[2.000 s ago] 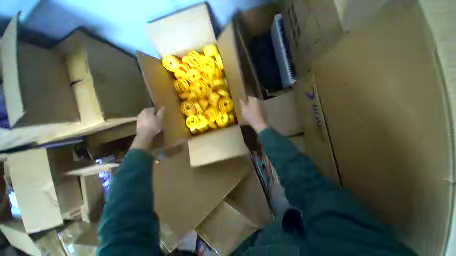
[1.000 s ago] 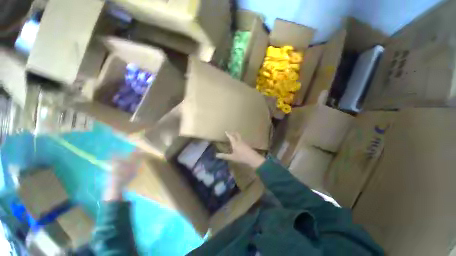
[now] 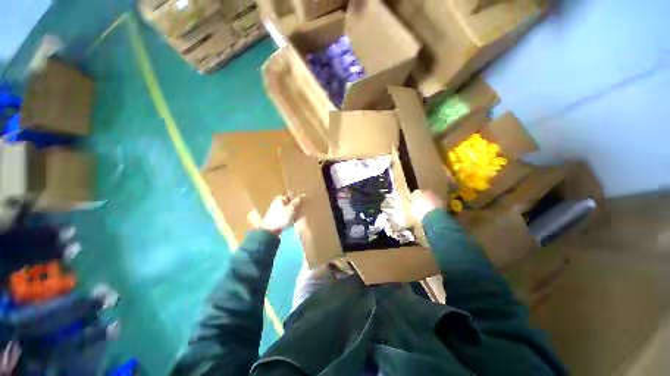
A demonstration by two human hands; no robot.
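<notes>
An open cardboard carton [image 3: 391, 266] is right in front of my body, its flaps spread. Black and white pieces [image 3: 361, 209] lie inside, with a white piece at its far end. My left hand [image 3: 279, 213] is at the carton's left flap, fingers closed on its edge. My right hand [image 3: 424, 202] is at the carton's right side, with the fingers partly hidden by the sleeve and cardboard. The carton's underside is hidden.
Cartons with purple parts [image 3: 336, 67], green parts [image 3: 449, 114] and yellow parts [image 3: 476, 163] stand beyond and to the right. A large carton [image 3: 617, 294] is at the lower right. The green floor [image 3: 158, 213] has a yellow line. Boxes and a person's hand [image 3: 10, 360] are at the left.
The view has turned toward the floor. My hands left the yellow-parts carton and are now at both sides of the carton with black and white pieces.
</notes>
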